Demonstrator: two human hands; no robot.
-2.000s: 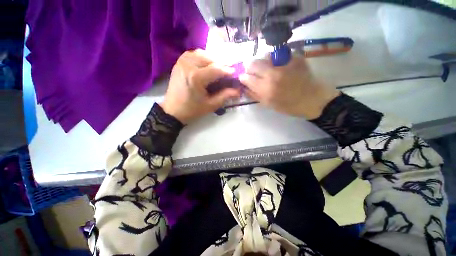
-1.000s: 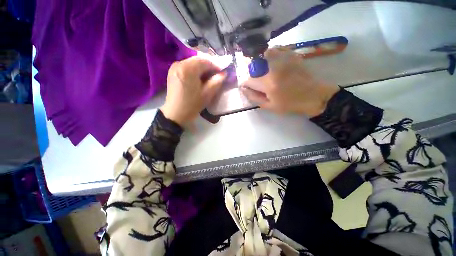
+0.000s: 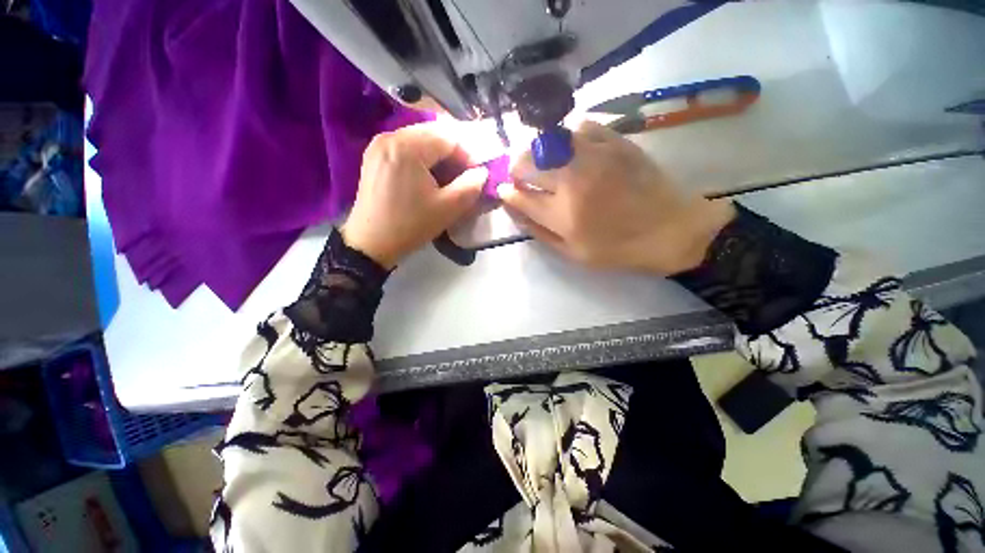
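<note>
A small purple fabric piece [image 3: 498,176] lies under the bright light just in front of the needle [image 3: 501,130]. My left hand [image 3: 408,186] pinches its left side between thumb and fingers. My right hand [image 3: 607,203] holds its right side with the fingertips. The glare hides the piece's far edge. The blue knob [image 3: 552,149] of the sewing machine [image 3: 475,43] is just above my right fingers. A large stack of purple cut panels [image 3: 227,162] with stepped edges lies left of my left hand.
Thread snips [image 3: 691,104] with an orange and blue handle lie right of the needle. A grey ruler strip [image 3: 562,346] runs along the table's front edge. A blue basket [image 3: 151,430] is at lower left. A black rectangle [image 3: 755,403] rests on a pale yellow card [image 3: 763,459] below the edge.
The view has shifted, so the machine head shows further left than two seconds ago. The purple piece shows more clearly between my fingertips than one second ago. Both hands remain near the needle.
</note>
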